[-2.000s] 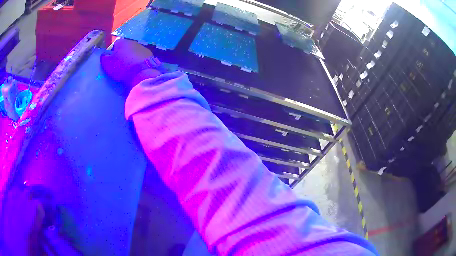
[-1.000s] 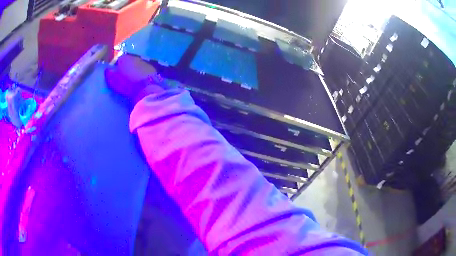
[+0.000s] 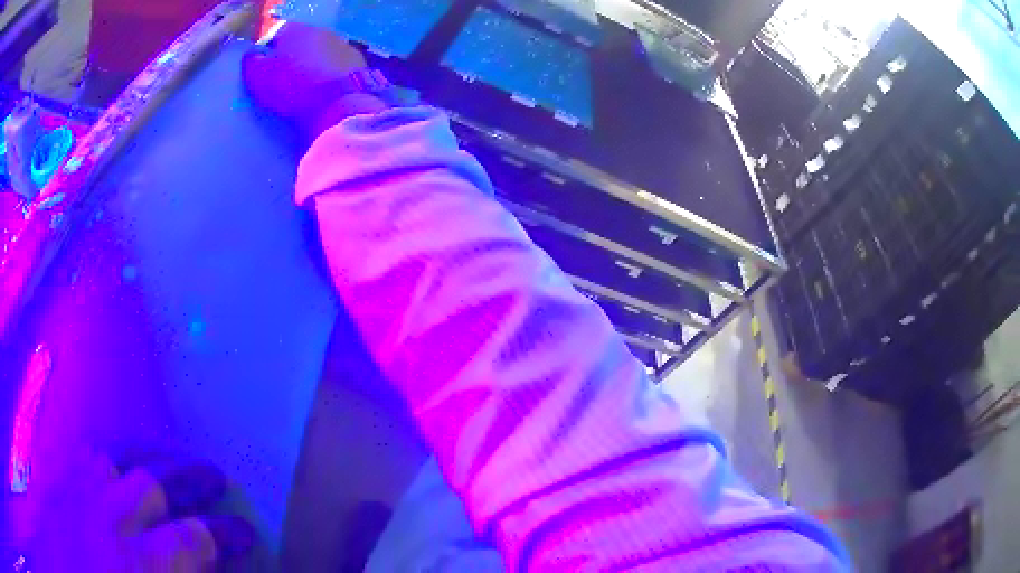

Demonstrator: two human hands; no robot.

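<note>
A large smooth blue hood sheet (image 3: 229, 257) with a worn, speckled rim fills the left side. My right arm, in a pink-lit sleeve, reaches up from the lower right. My right hand (image 3: 302, 73) is closed at the sheet's top right corner, beside the rack; its fingertips are hidden. My left hand (image 3: 168, 520) shows only as dim, blurred fingers at the lower left; what they touch cannot be told. Flat blue-green circuit boards (image 3: 520, 67) lie on the rack's dark top tray (image 3: 654, 134), beyond my right hand.
The metal rack (image 3: 626, 269) has stacked dark shelves. Tall black storage stacks (image 3: 895, 224) with white labels stand at the right. Yellow-black tape (image 3: 770, 392) runs along the floor. A red bin (image 3: 145, 45) is at the upper left. A glowing cyan cup (image 3: 50, 155) sits at the left edge.
The view has shifted, so the rack's far side and the red bins are more cut off at the top. My right hand stays at the sheet's corner. Fingers at the lower left show more clearly.
</note>
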